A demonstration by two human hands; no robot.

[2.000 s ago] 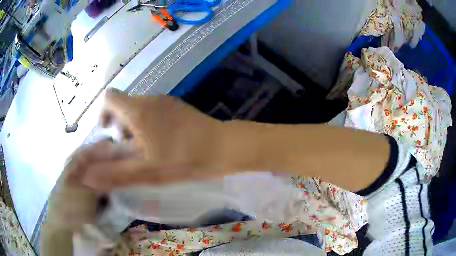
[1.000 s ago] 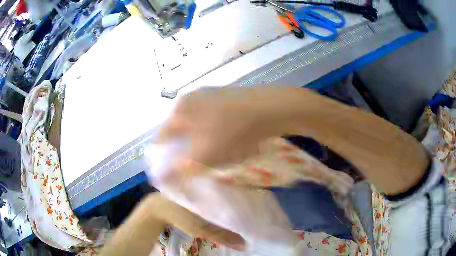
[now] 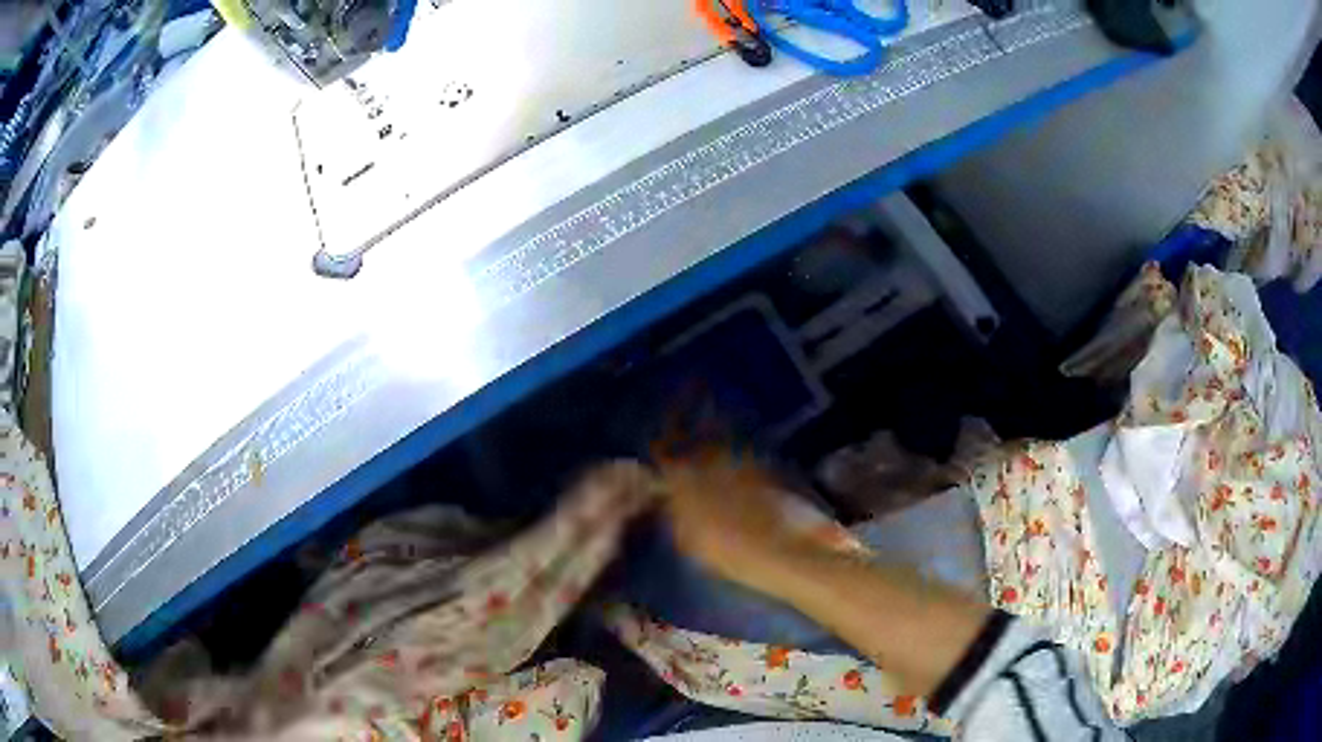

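My right hand (image 3: 711,505) reaches in from the lower right, below the table's front edge. It is blurred and its fingertips are in shadow. A bunched floral cloth (image 3: 479,602), cream with orange-red flowers, narrows up to this hand, which appears to grip its end. The rest of the cloth spreads down to the lower left. A flat floral strip (image 3: 783,674) lies below my forearm. My left hand is not in view.
The white table (image 3: 189,290) has a grey ruler-marked edge (image 3: 580,218). The sewing machine's needle area (image 3: 326,36) is at the top. Blue scissors (image 3: 834,36) and orange-handled snips (image 3: 729,26) lie top right. Heaped floral fabric (image 3: 1218,507) is at right; more hangs at left.
My right hand has moved down from in front of the table edge to below it. My left hand has left the picture. The pale cloth at the hands has gone from there; bunched floral cloth shows lower left.
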